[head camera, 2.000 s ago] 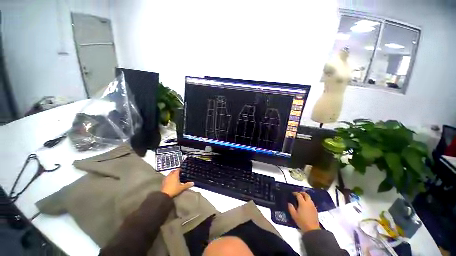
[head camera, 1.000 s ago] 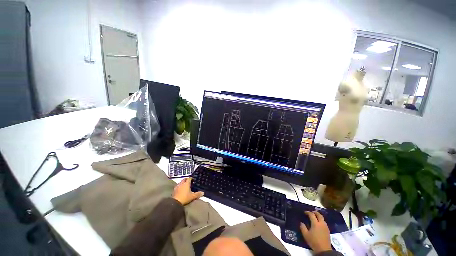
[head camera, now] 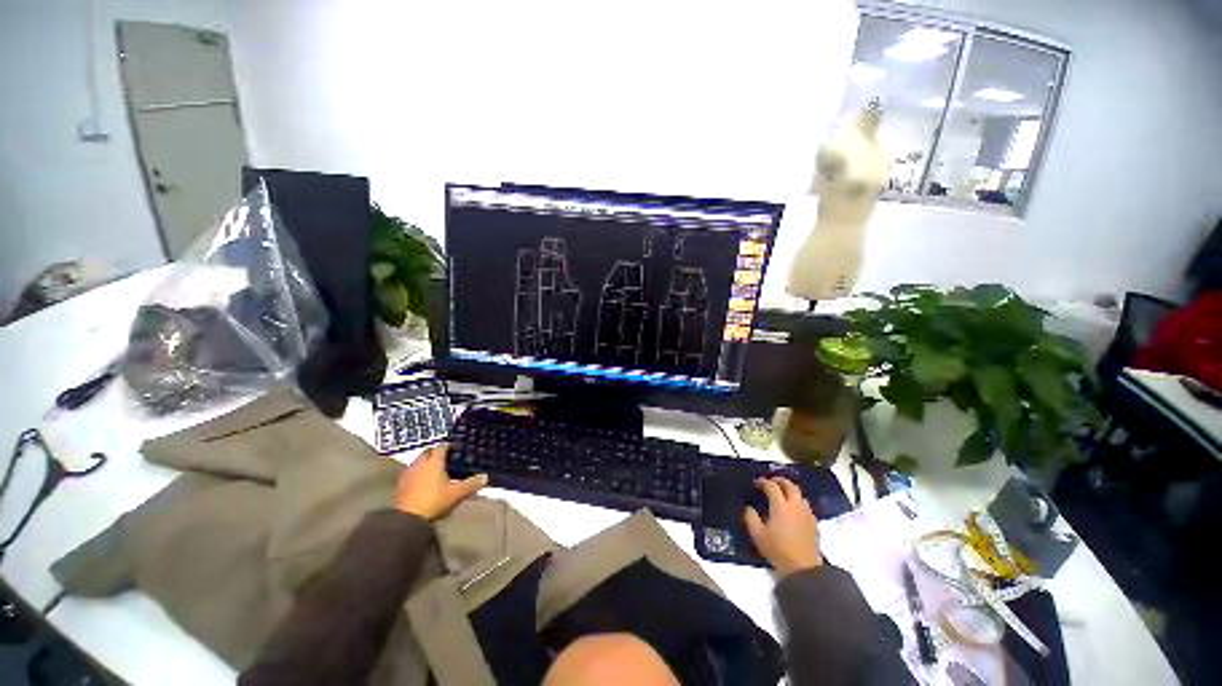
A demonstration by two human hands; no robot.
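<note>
The monitor [head camera: 603, 288] shows thin trouser pattern outlines on black. My left hand [head camera: 434, 485] rests at the left end of the black keyboard [head camera: 576, 460], fingers apart, beside the khaki trousers [head camera: 255, 536]. My right hand [head camera: 784, 520] lies on the dark mouse pad [head camera: 720, 503], curved over the mouse, which it mostly hides. The trousers spread from the desk's left side to my lap. Their black lining [head camera: 643, 610] shows at the bottom, partly behind a rounded skin-coloured shape at the lower edge.
A calculator [head camera: 413, 414], plastic bag [head camera: 221, 335] and hanger [head camera: 47, 469] are at left. A plant [head camera: 985, 362] and a green-lidded jar [head camera: 820, 416] stand right of the monitor. Papers, pens and a tape measure [head camera: 992, 550] lie at right. A dress form [head camera: 840, 215] stands behind.
The camera view has swung to the right, so the desk items appear further left. Both hands keep about the same places at the keyboard and on the mouse. The pattern outlines look much the same.
</note>
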